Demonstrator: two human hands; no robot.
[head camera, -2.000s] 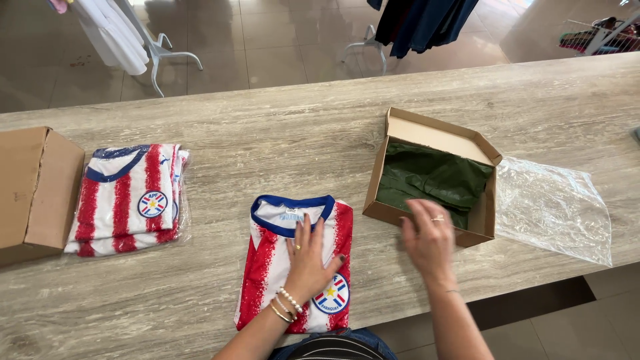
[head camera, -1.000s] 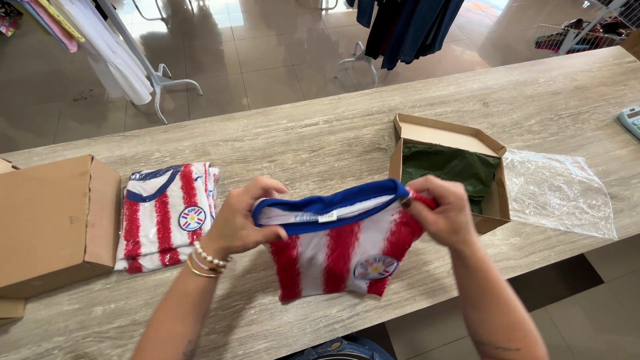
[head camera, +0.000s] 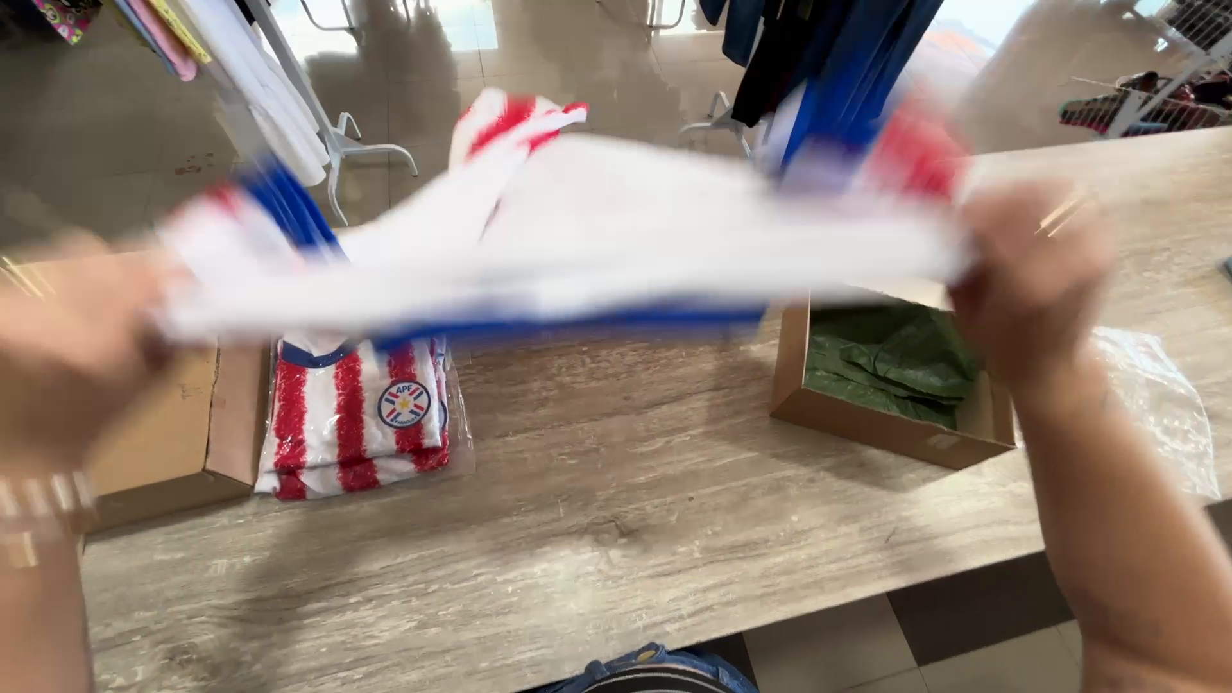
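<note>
A white, red and blue jersey (head camera: 616, 221), blurred by motion, is stretched in the air between my two hands above the table. My left hand (head camera: 87, 346) grips it at the left, and my right hand (head camera: 1030, 269) grips it at the right. Below it on the left, folded red-and-white striped jerseys (head camera: 361, 423) with a round crest lie in clear plastic. An open cardboard box (head camera: 885, 438) under the jersey's right end holds dark green plastic wrapping (head camera: 890, 361). The fingertips of both hands are blurred.
A larger cardboard box (head camera: 159, 433) stands at the left, against the packed jerseys. A clear plastic bag (head camera: 1155, 404) lies right of the open box. The wood-grain table (head camera: 597, 539) spans the view. Beyond it hang dark clothes (head camera: 818, 58) and white garments (head camera: 255, 87) on racks.
The jersey lay folded on the table, was then lifted by its collar, and is now spread wide in the air. My hands have moved apart and up.
</note>
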